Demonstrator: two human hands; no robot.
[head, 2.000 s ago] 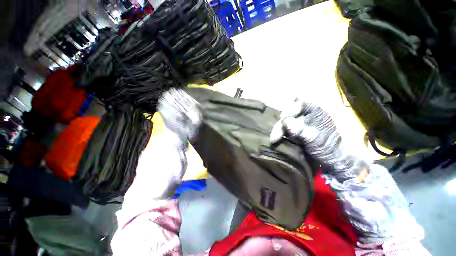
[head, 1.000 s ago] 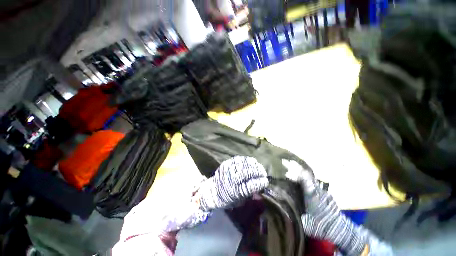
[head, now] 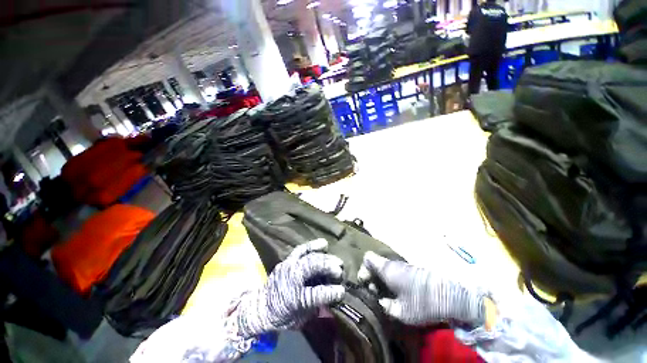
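Observation:
An olive-green backpack (head: 294, 223) lies on the table in front of me, its near end hanging over the edge towards my red apron. A dark curved zipper line (head: 362, 322) shows at its near end. My gloved left hand (head: 301, 283) holds the bag near this zipper with curled fingers. My gloved right hand (head: 411, 291) pinches the bag just to the right, close to my left hand. The fingertips partly hide what they grip. A short dark strap end (head: 340, 205) sticks up at the bag's far side.
Stacks of dark olive bags (head: 308, 138) stand at the back left, with more at left (head: 167, 266) beside an orange bundle (head: 99, 241). Olive backpacks (head: 560, 205) are piled at right. Blue snips (head: 462, 253) lie on the yellow-edged table (head: 418, 159). A person in dark clothes (head: 487, 42) stands beyond.
The backpack has gone from being held up at its ends to lying on the table. My hands have come close together at its zipper. My view has tilted up, showing more hall.

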